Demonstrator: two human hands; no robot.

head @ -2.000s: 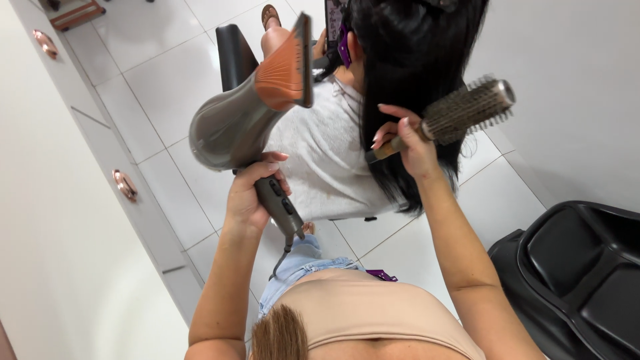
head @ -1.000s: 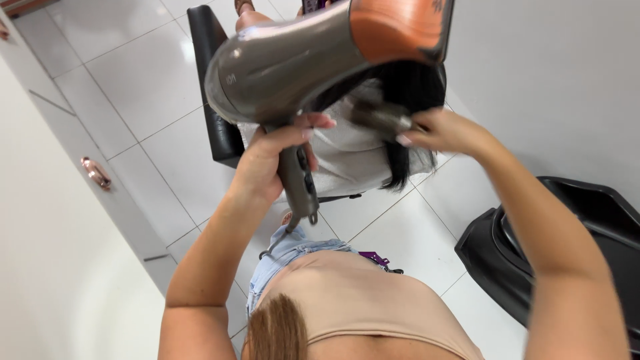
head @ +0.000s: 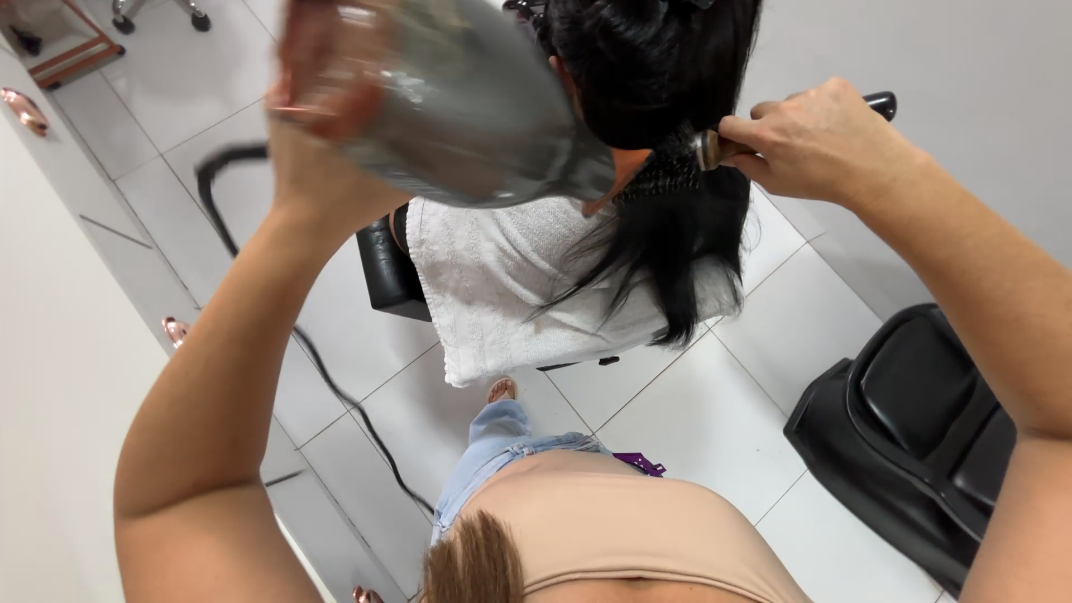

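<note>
My left hand (head: pixel 322 155) is raised at the upper left around the hair dryer (head: pixel 486 109), whose blurred body hides most of the fingers. The dryer's orange nozzle (head: pixel 624 176) points at the long black hair (head: pixel 678 243) of a seated person. My right hand (head: pixel 804 142) is closed on the handle of a round hairbrush (head: pixel 712 151). Its bristles sit in the hair, right beside the nozzle. A white towel (head: pixel 519 276) lies over the person's back under the loose hair ends.
A black padded chair or basin seat (head: pixel 921 402) stands at the lower right. The dryer's black cord (head: pixel 335 385) hangs down on the left. White drawers with copper-coloured knobs (head: pixel 176 329) line the left side. A wheeled base (head: pixel 159 12) shows at the top left.
The dryer has turned over, its nozzle swinging from upward or rightward to down against the hair. The brush, beside the hair two seconds ago, is now within it.
</note>
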